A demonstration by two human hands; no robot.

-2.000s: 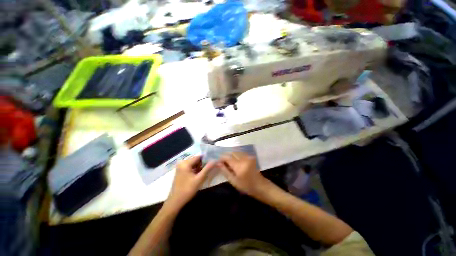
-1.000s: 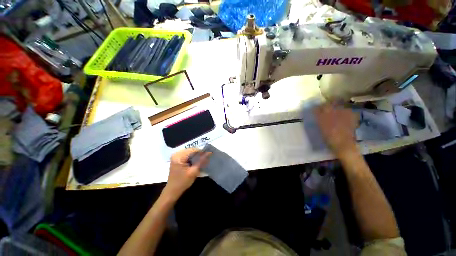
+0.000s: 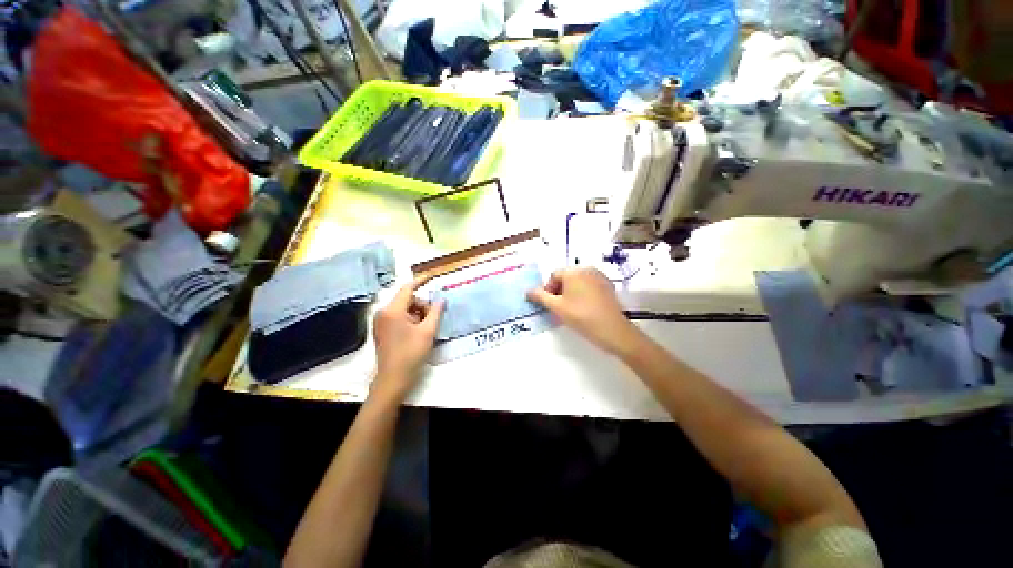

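A grey fabric piece [image 3: 484, 306] lies over the window of the whitish template [image 3: 453, 353], covering the black panel seen there before. The template's printed characters show below the fabric, with a red line and a brown strip [image 3: 478, 256] along its far side. My left hand [image 3: 404, 333] holds the fabric's left end between thumb and fingers. My right hand [image 3: 585, 304] pinches its right end. The template lies flat on the white table, left of the sewing machine's needle area [image 3: 649, 246].
The HIKARI machine [image 3: 822, 183] stands at the right, with grey pieces [image 3: 809, 333] in front of it. Grey pieces [image 3: 317, 291] over black panels [image 3: 308, 345] lie at the left. A yellow-green basket [image 3: 322, 143] of dark strips and a thin dark outline [image 3: 507, 200] are behind.
My right hand has come from the right-hand stack to the template. The grey piece has moved from in front of the template onto its window, covering the black panel. The camera view has shifted left.
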